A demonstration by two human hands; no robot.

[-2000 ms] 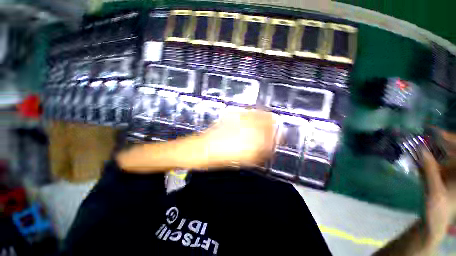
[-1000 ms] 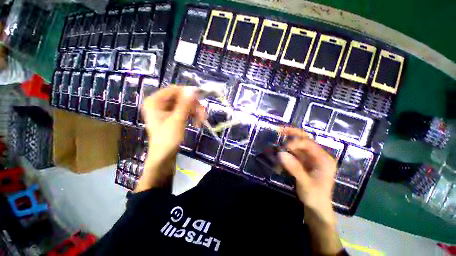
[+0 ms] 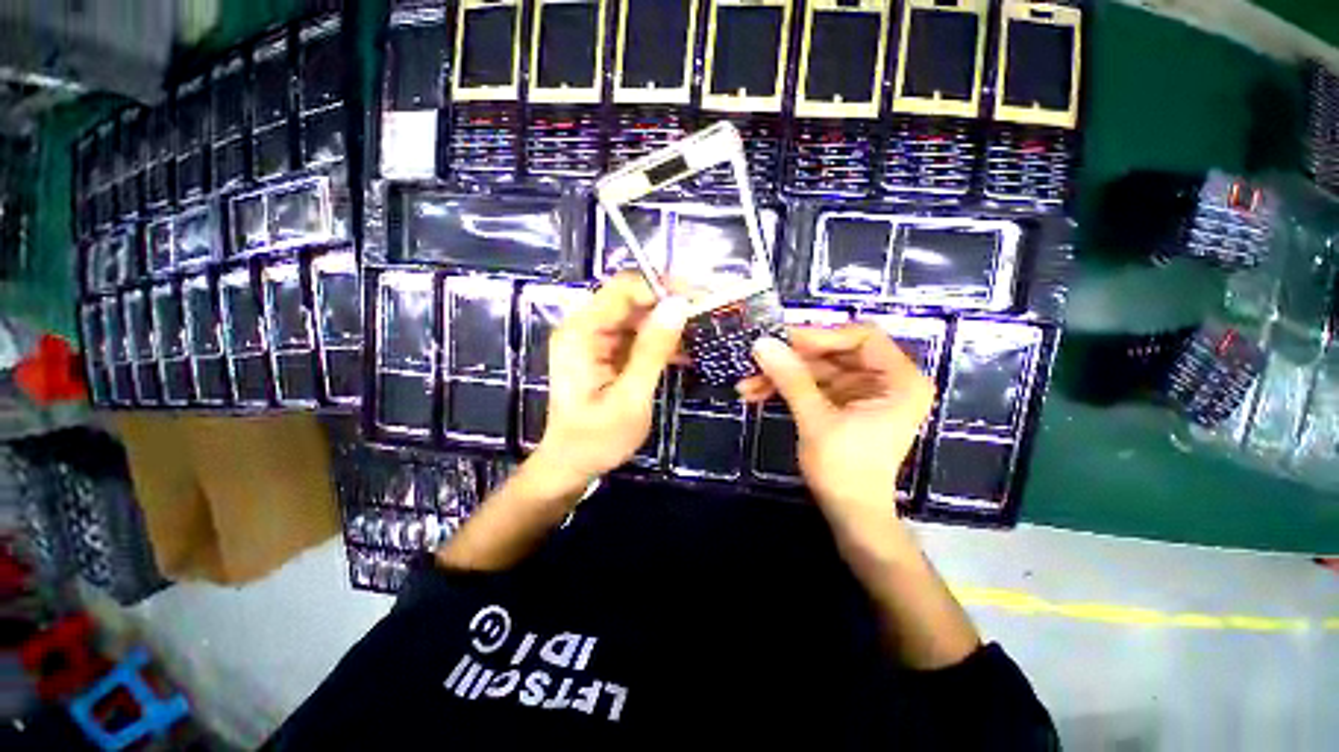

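Note:
A pale front housing [image 3: 755, 221] is held tilted above the black blister tray [image 3: 1069, 265], its slotted end up and away from me. My left hand [image 3: 605, 375] grips its lower left corner. My right hand [image 3: 852, 404] holds a dark keypad [image 3: 723, 350] with rows of marked keys at the housing's lower end. Whether the keypad is seated in the frame cannot be told. The tray's top row holds gold-edged housings with keypads [image 3: 652, 56]. Pale frames [image 3: 981, 394] lie in the middle and lower rows.
Keypad stacks [image 3: 1226, 221] and a clear blister tray [image 3: 1300, 389] are at the bench's right. A second black tray [image 3: 220, 235] of dark-windowed pieces is at the left. A cardboard box [image 3: 242, 492] stands below it. A white square [image 3: 410, 144] lies at the tray's upper left.
The hands have come together around the housing, now raised with the keypad at its lower end. The left middle-row pocket now shows no frame. The view has shifted.

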